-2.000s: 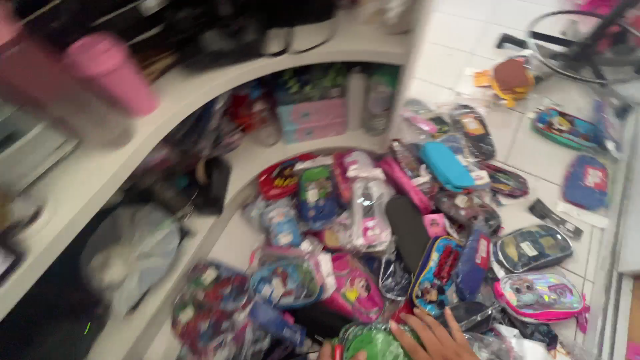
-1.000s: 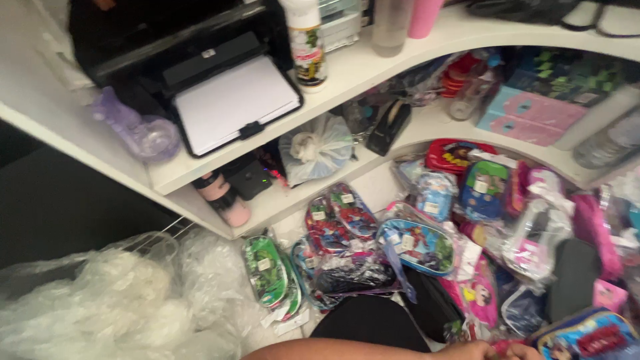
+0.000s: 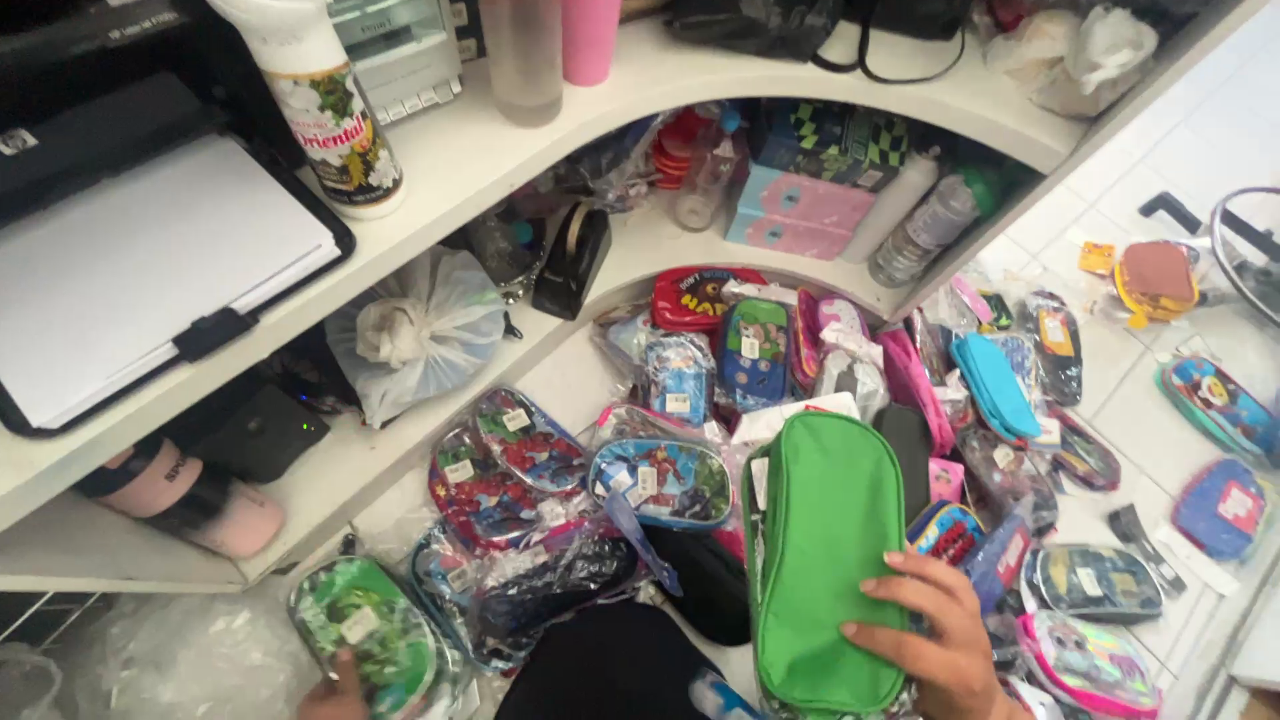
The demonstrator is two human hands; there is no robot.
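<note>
My right hand (image 3: 930, 620) grips the right side of a plain green zippered pencil case (image 3: 830, 560), held up above the pile. At lower left, my left hand (image 3: 335, 692) has a finger on a green patterned pencil case (image 3: 365, 625) in clear plastic; whether it grips the case is hard to tell. Between them lie a blue-rimmed superhero pencil case (image 3: 660, 482) and red-and-blue superhero cases (image 3: 505, 465), wrapped in plastic. Behind the green case are a red case (image 3: 705, 295), a blue and green case (image 3: 755, 350) and a turquoise case (image 3: 997, 385).
A curved white shelf (image 3: 660, 85) wraps around the pile, carrying a printer with paper (image 3: 160, 260) and a spray bottle (image 3: 335, 120). A knotted plastic bag (image 3: 425, 330) and a tape dispenser (image 3: 573, 260) sit below. Crumpled clear plastic (image 3: 190, 650) lies at lower left; more cases lie on the right-hand tiles.
The plain green pencil case is now held up in my right hand. My left hand now shows at the green patterned case, where no hand was one second ago. The view has shifted.
</note>
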